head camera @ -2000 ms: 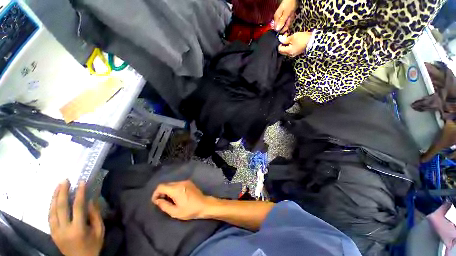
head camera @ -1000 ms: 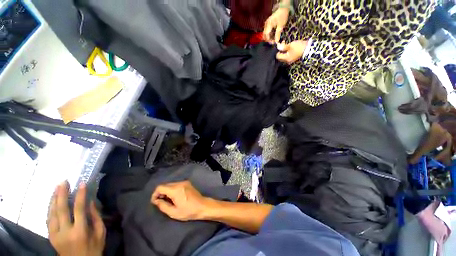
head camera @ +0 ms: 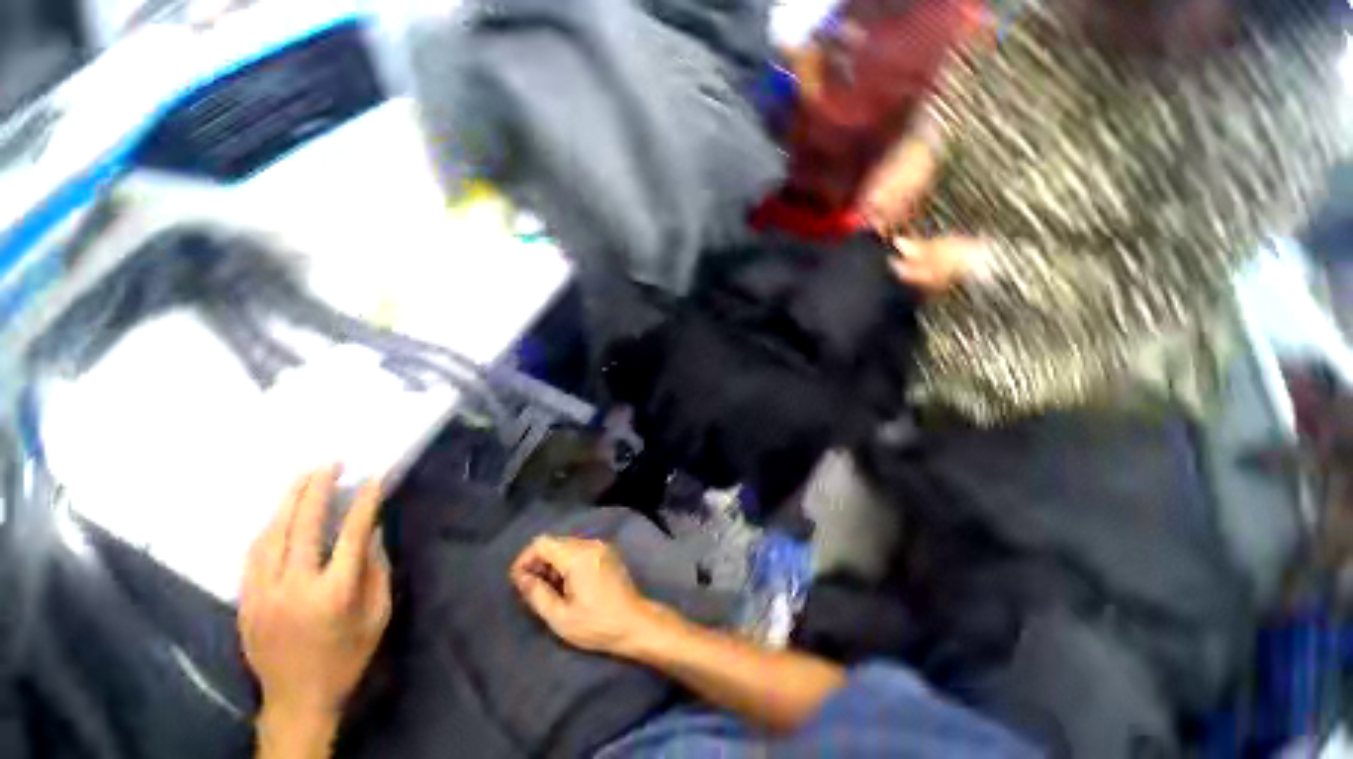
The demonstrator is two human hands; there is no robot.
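Observation:
The view is blurred. The grey garment piece point(head camera: 490, 667) lies over my lap. My right hand point(head camera: 582, 593) rests on it, fingers loosely curled, with nothing visible in it. My left hand point(head camera: 315, 586) is at the front edge of the white machine table point(head camera: 163, 475), fingers apart and empty. A co-worker's hands point(head camera: 908, 237) are at the top edge of a black garment point(head camera: 787, 371) that hangs between us.
Dark zip-like strips point(head camera: 297, 304) lie across the table beyond my left hand. Grey cloth point(head camera: 594, 134) hangs over its far end. A large black garment bundle point(head camera: 1083, 549) is at right. A blue-and-white scrap point(head camera: 775, 571) is on the floor between us.
The view has swung left and blurred, so the table and co-worker appear further right. More of the machine's side shows. My right hand still rests on the grey cloth; my left hand remains open.

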